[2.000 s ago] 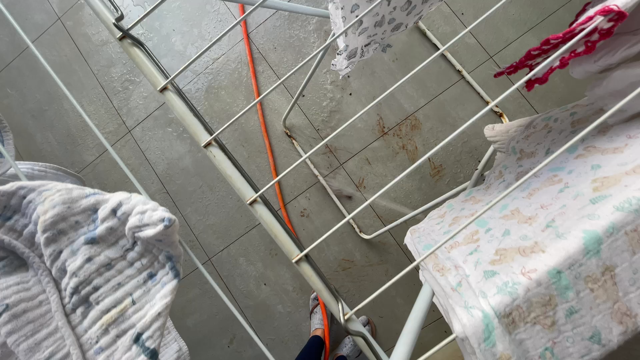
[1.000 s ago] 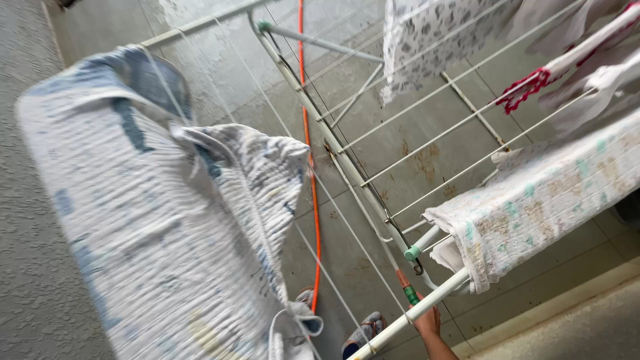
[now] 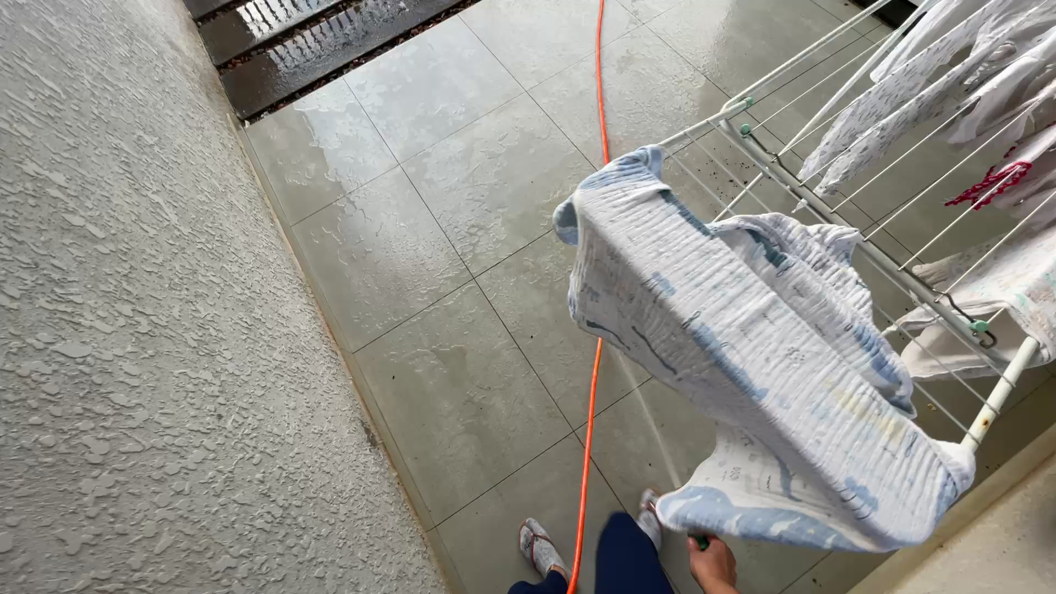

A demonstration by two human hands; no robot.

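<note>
At the bottom of the head view, my right hand (image 3: 713, 563) is closed around a green hose nozzle (image 3: 700, 542), most of which is hidden by the hand and the cloth above. A thin jet of water (image 3: 652, 417) runs from behind the cloth over the tiles. Just above the hand hangs a white and blue muslin cloth (image 3: 742, 346), draped over the near wing of a white drying rack (image 3: 833, 216). An orange hose (image 3: 587, 445) crosses the wet floor from top to bottom, passing behind the cloth. My left hand is out of view.
A rough plastered wall (image 3: 165, 330) fills the left side. Dark wet slats (image 3: 280, 49) lie at the upper left. More laundry (image 3: 949, 107) hangs at the upper right, with a printed cloth (image 3: 982, 305) below it. My sandalled feet (image 3: 540, 544) stand by the hose. A ledge (image 3: 982, 528) edges the lower right.
The view has swung left, bringing in the wall and slats. My right hand, unseen two seconds ago, showed with the green nozzle near the rack's end bar one second ago and is now below the muslin cloth.
</note>
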